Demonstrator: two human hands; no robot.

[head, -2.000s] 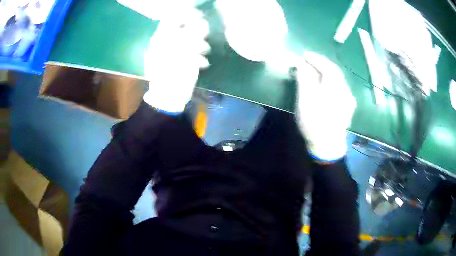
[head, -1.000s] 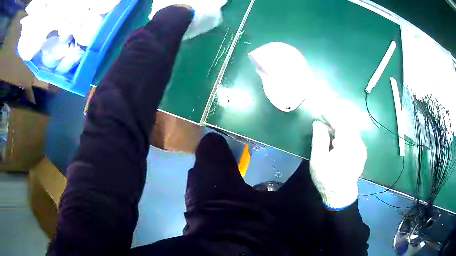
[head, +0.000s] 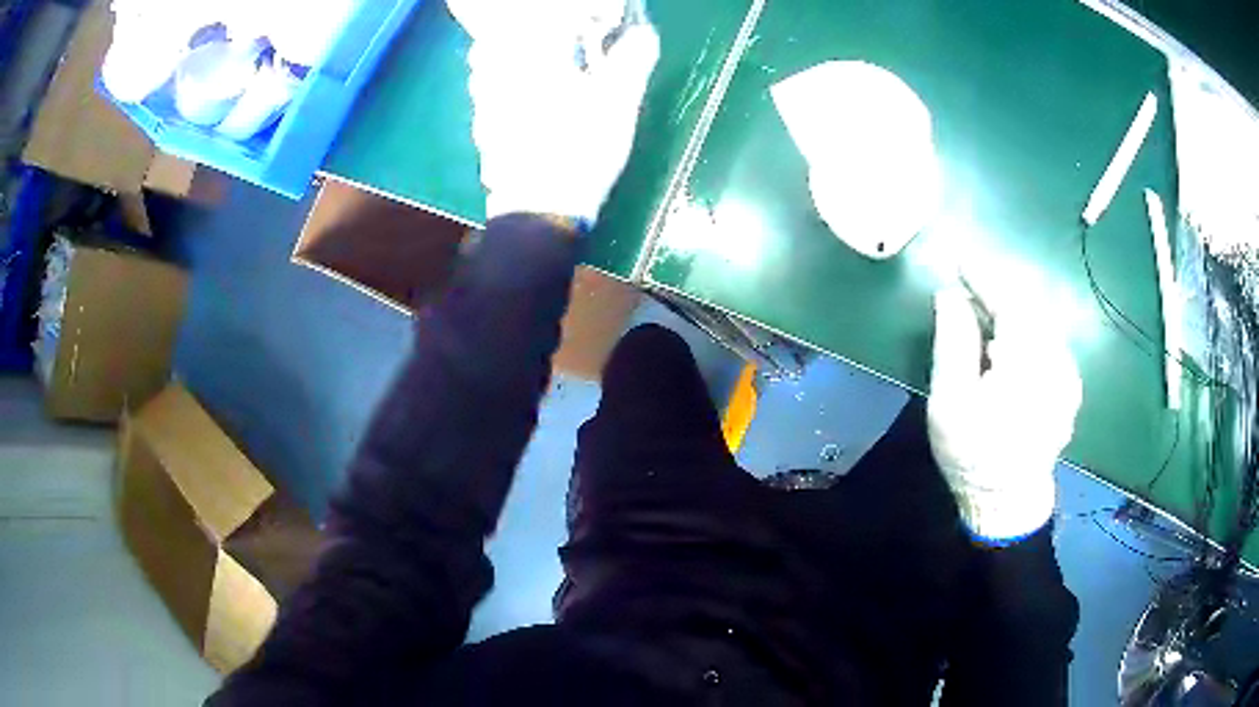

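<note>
A white, glare-washed housing (head: 873, 159) lies on the green bench in front of me, between my hands and touching neither. My left hand (head: 559, 118), in a white glove, is raised at the top left over the bench; something small and greyish shows near its fingertips, but glare hides what it is. My right hand (head: 1005, 394), in a white glove with a blue-edged cuff, is at the bench's front edge, right of the housing. A thin dark gap or object shows between its fingers; I cannot tell whether it holds anything.
A blue bin (head: 297, 138) of white parts is at the upper left. Two slim white strips (head: 1121, 159) with thin wire lie at the right, beside a pale sheet and bundled black wires (head: 1229, 373). Open cartons (head: 193, 463) stand on the floor at left. A round metal base (head: 1181, 642) is at lower right.
The view has shifted, so the bench things sit further right. My left hand has come back from the top edge into fuller view. My right hand keeps about the same place by the housing.
</note>
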